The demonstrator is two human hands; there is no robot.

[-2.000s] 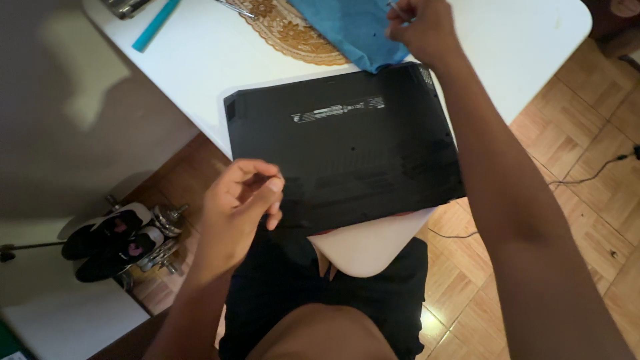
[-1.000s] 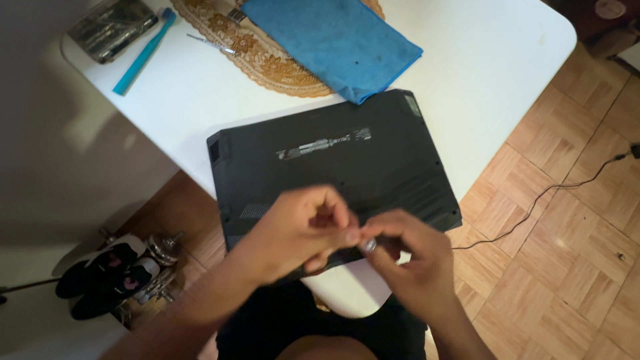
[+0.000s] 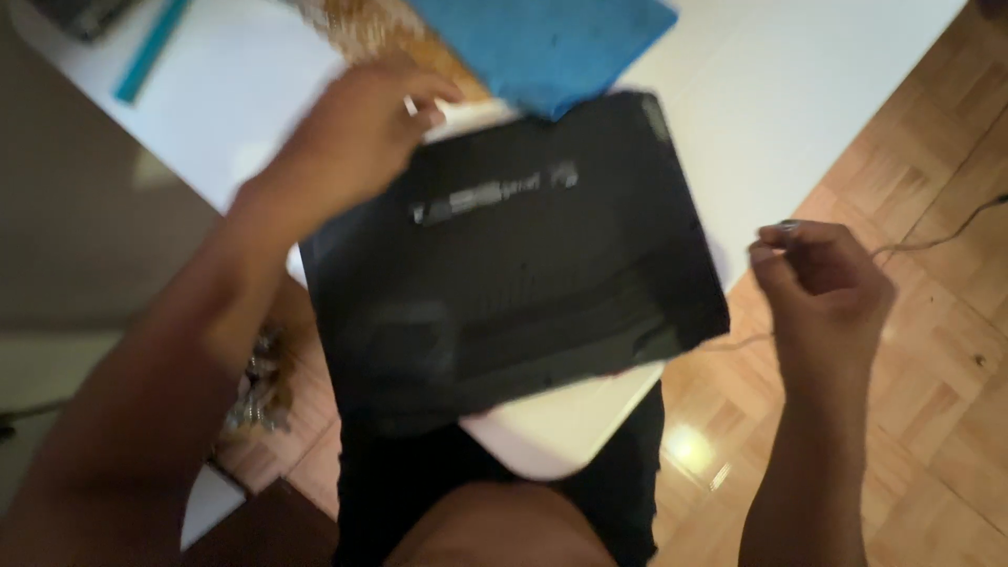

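A black laptop (image 3: 512, 268) lies upside down on the white table (image 3: 772, 94), its underside with a worn, pale strip upward. My left hand (image 3: 378, 126) is over its far left edge, beside the lace mat; a small white thing shows at its fingers, too blurred to name. To the right of the laptop, my right hand (image 3: 823, 276) pinches a small metallic object (image 3: 787, 226) between thumb and fingertips. A blue cloth (image 3: 551, 47) touches the laptop's far edge.
A tan lace mat (image 3: 378, 31) lies partly beneath the cloth. At the far left are a teal toothbrush-like handle (image 3: 150, 55) and a dark case (image 3: 79, 16). A cable (image 3: 937, 242) runs over the tiled floor on the right.
My hands, close together over the laptop's near edge a second ago, have parted. The left has moved to the far left edge, the right out past the laptop's right side.
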